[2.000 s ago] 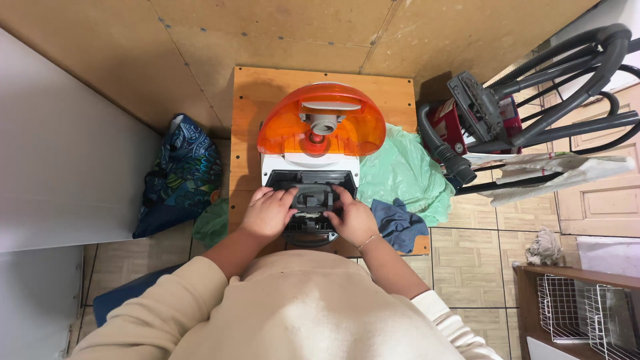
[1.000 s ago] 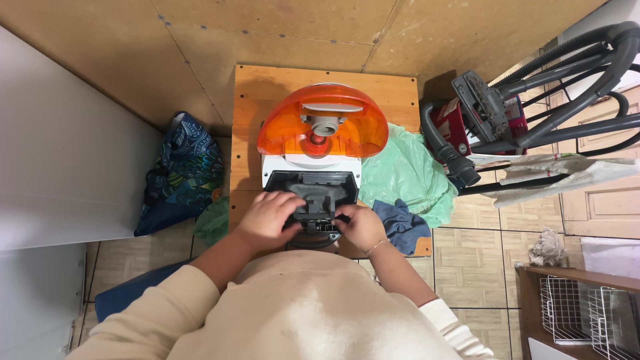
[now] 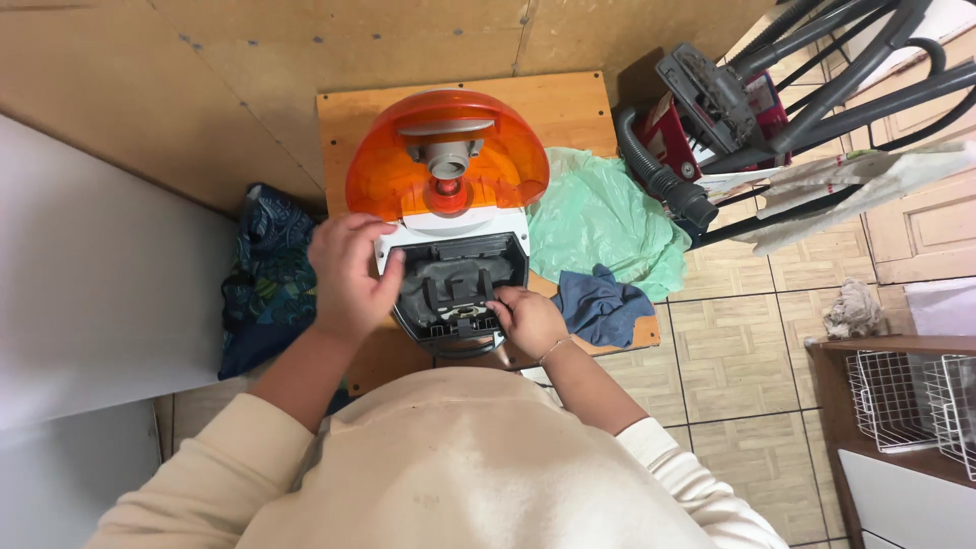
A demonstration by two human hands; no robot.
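Note:
A canister vacuum cleaner stands on a wooden board, its translucent orange lid (image 3: 488, 179) raised. Below the lid lies its black dust compartment (image 3: 521, 259), with a dark grey dust bag (image 3: 427, 297) and a black plastic bag holder (image 3: 460, 291) inside. My left hand (image 3: 352, 278) is at the compartment's left side, fingers apart, the fingertips on the white housing (image 3: 390, 236). My right hand (image 3: 531, 320) reaches over the compartment's right edge, thumb and index finger at the right side of the bag holder; whether they pinch it is unclear.
A green plastic bag (image 3: 602, 221) and a blue-grey cloth (image 3: 602, 309) lie on the right of the wooden board (image 3: 564, 99). Further right are a box with a floor nozzle (image 3: 709, 99) and a grey hose (image 3: 656, 171). A patterned bag (image 3: 271, 282) leans at the left.
My left hand has moved off the bag holder to the left rim of the compartment. The right hand remains near the holder's right side.

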